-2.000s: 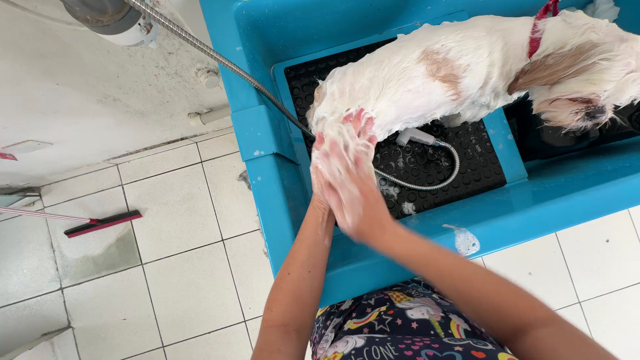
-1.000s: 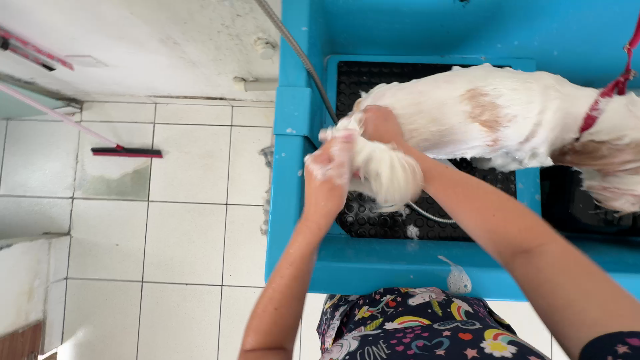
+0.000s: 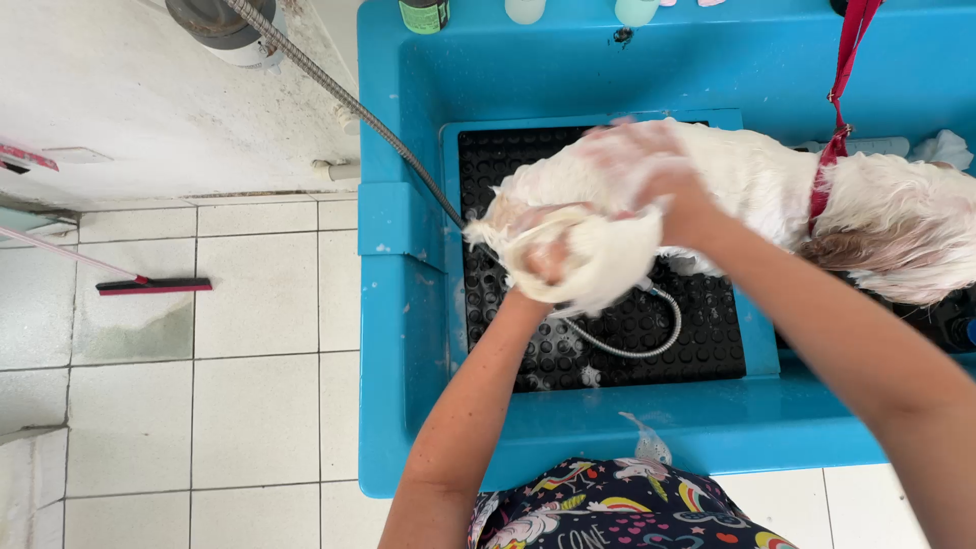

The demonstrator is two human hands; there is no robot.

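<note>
A wet, lathered white dog with brown patches stands in a blue tub, its head end at the right and a red harness strap around it. My left hand is mostly hidden behind the fluffy white fur of its rear end or tail; its grip cannot be made out. My right hand, blurred and foamy, lies on the dog's back near the hips, fingers spread.
A metal shower hose enters the tub at the left and loops over a black studded mat. Bottles, one green and black, line the back rim. A floor squeegee rests on the tiles at left.
My right hand has moved from beside my left hand at the tail end up onto the dog's back. My left hand has gone behind the white fur. The view has shifted.
</note>
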